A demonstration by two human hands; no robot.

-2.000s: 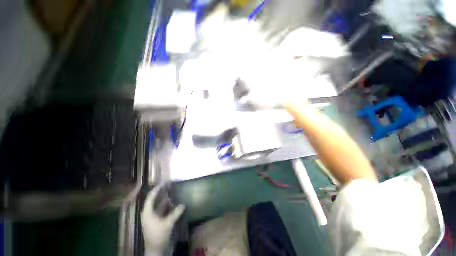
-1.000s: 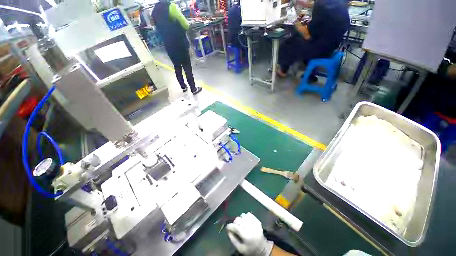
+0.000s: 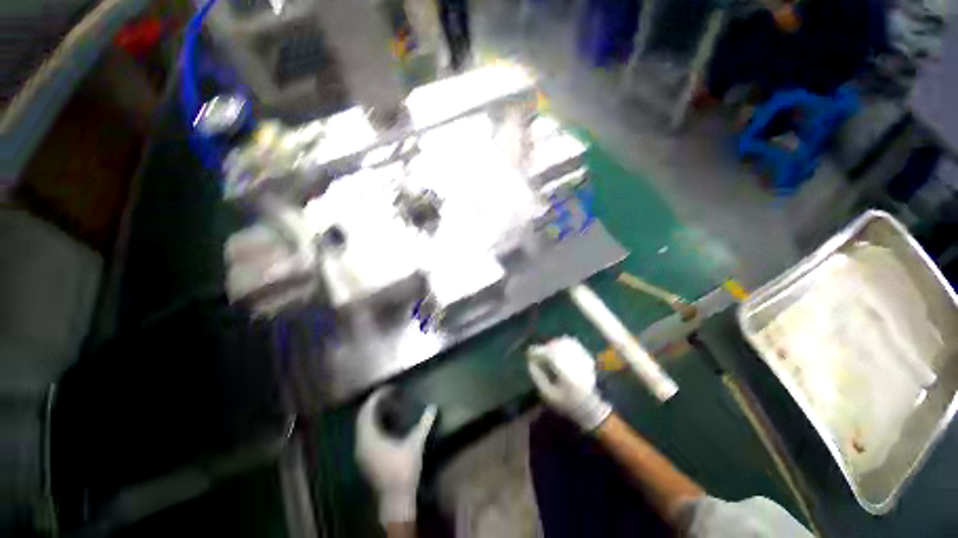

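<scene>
The frame is blurred. My left hand (image 3: 393,447), in a white glove, is at the bench's front edge and holds a small dark workpiece (image 3: 395,410) between thumb and fingers. My right hand (image 3: 565,376), also white-gloved, is over the green mat beside the white tube (image 3: 624,343); its fingers are curled, and whether it holds something cannot be told. The silver assembly fixture (image 3: 368,352) stands in front of both hands, overexposed, with a small dark spot near its middle. Neither hand touches it.
A stainless tray (image 3: 758,307) with a pale inside is at the right. A wooden-handled tool (image 3: 657,294) lies beyond the white tube. A dark tray (image 3: 168,420) is at the left. A blue stool (image 3: 795,135) and a seated person (image 3: 809,47) are at the upper right.
My left hand with the dark workpiece has come back into view. My right hand shows farther up and right in the picture. The camera view has shifted, and the fixture appears higher.
</scene>
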